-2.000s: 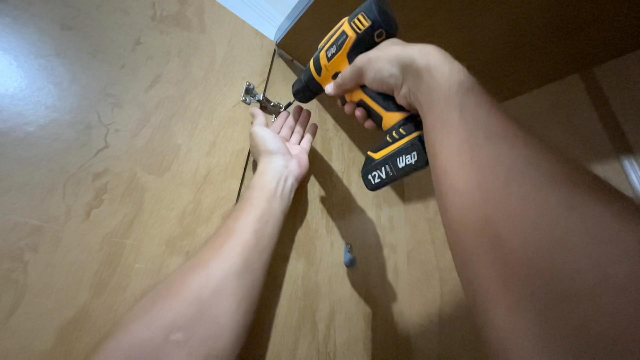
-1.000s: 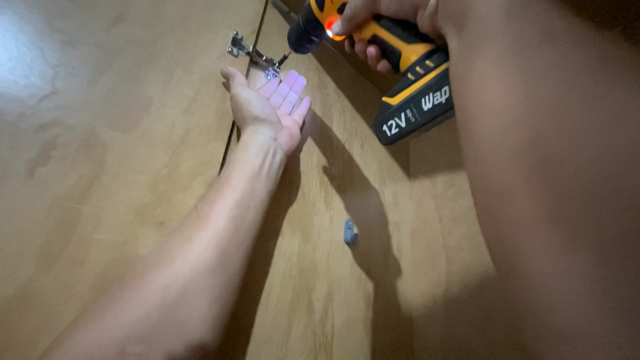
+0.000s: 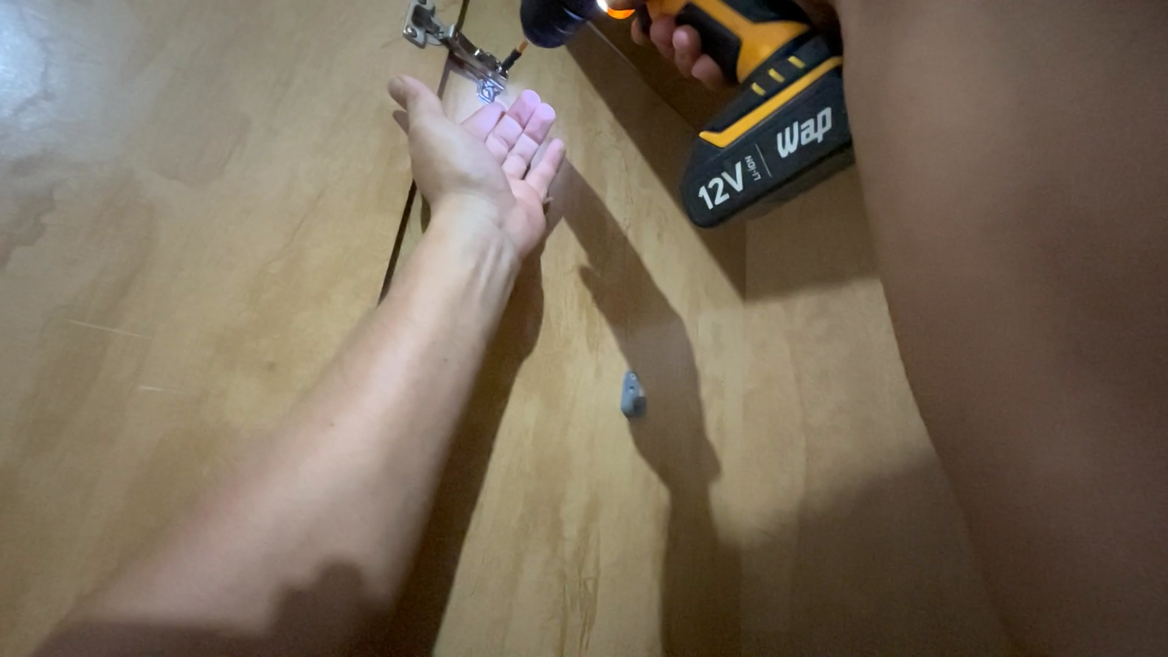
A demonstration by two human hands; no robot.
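A metal cabinet hinge (image 3: 461,50) spans the dark gap between two wooden panels near the top. My left hand (image 3: 484,164) is palm up just below the hinge, fingers apart, holding nothing that I can see. My right hand (image 3: 680,46) grips a yellow and black Wap 12V cordless drill (image 3: 776,100) by its handle; part of the hand is cut off by the top edge. The drill's screwdriver bit (image 3: 515,57) points down and left, its tip at the hinge's mounting plate (image 3: 491,88). Light from the drill falls on the plate and my left fingers.
A wooden panel (image 3: 228,182) fills the left side, with the narrow gap (image 3: 399,239) along its edge. A small grey plastic fitting (image 3: 631,395) is on the wooden side panel (image 3: 584,547) right of my left forearm. Shadows of my arms fall across this panel.
The drill's light, not seen lit two seconds ago, is now on. The view has shifted, so hinge and drill sit higher in the frame. My left hand stays open below the hinge.
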